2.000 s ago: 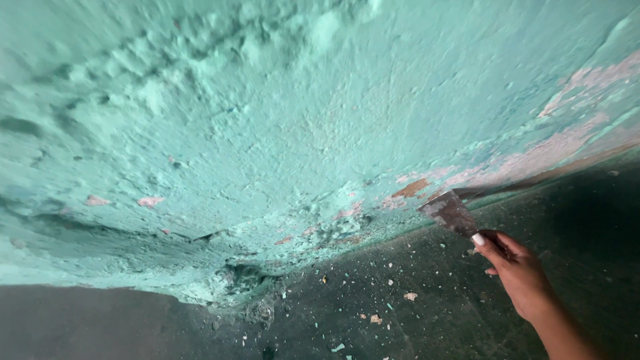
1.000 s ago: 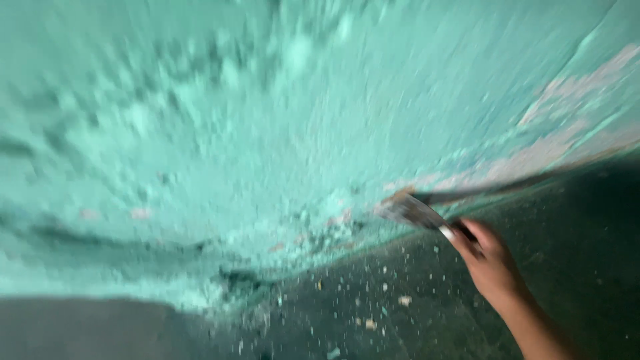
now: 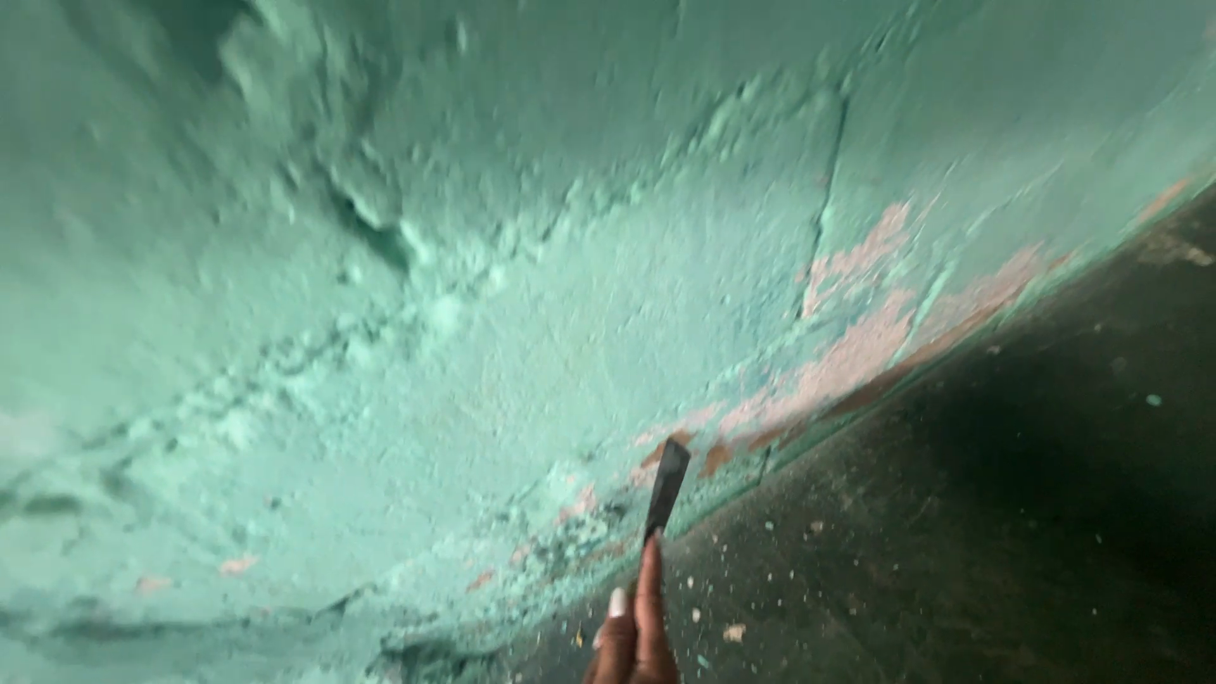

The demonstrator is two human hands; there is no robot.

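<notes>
My right hand comes up from the bottom edge, closed around a metal scraper. The scraper's blade is seen nearly edge-on, and its tip is at a brown bare spot low on the wall. The hand hides the handle. Turquoise paint covers the rough plaster wall, with pink patches where the paint is gone, to the right of the blade. My left hand is out of view.
A dark floor meets the wall along a slanting edge. Paint chips and small crumbs lie on it near the hand. A crack runs down the wall, and lumpy ridges cross the plaster.
The scraper has turned from a broad view of its blade to nearly edge-on. My right hand now comes from below instead of the lower right. The view has shifted and turned.
</notes>
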